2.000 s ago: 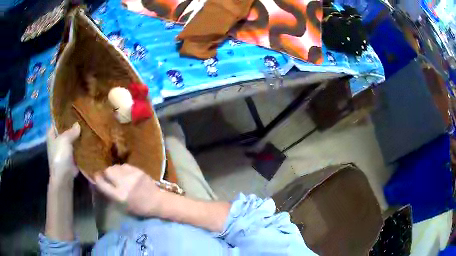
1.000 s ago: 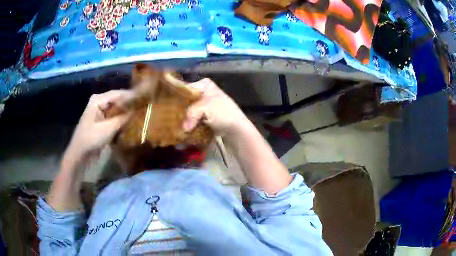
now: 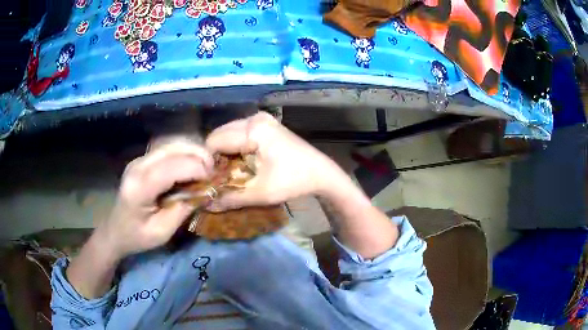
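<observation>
The rust-brown fabric piece (image 3: 242, 223) is bunched over the lap, with its fuzzy side showing below my hands. My left hand (image 3: 161, 190) is closed on its left part. My right hand (image 3: 267, 164) grips it from the right, with the fingertips of both hands close together. A small pale or metallic bit shows between the fingertips; it is too blurred to name. No heart charm can be made out in my hands. A pile of red-and-white heart charms (image 3: 143, 24) lies on the table at the upper left.
The table with blue cartoon-print cloth (image 3: 251, 58) runs across the top. A brown piece (image 3: 361, 16) and an orange-red wavy-patterned sheet (image 3: 461, 32) lie at its upper right. An open cardboard box (image 3: 451, 264) stands at the right, another carton (image 3: 19, 274) at lower left.
The wide-open brown piece with a red and cream patch was lowered to the lap and bunched up. My hands have come closer together on it, and the pale line seen earlier is now mostly covered.
</observation>
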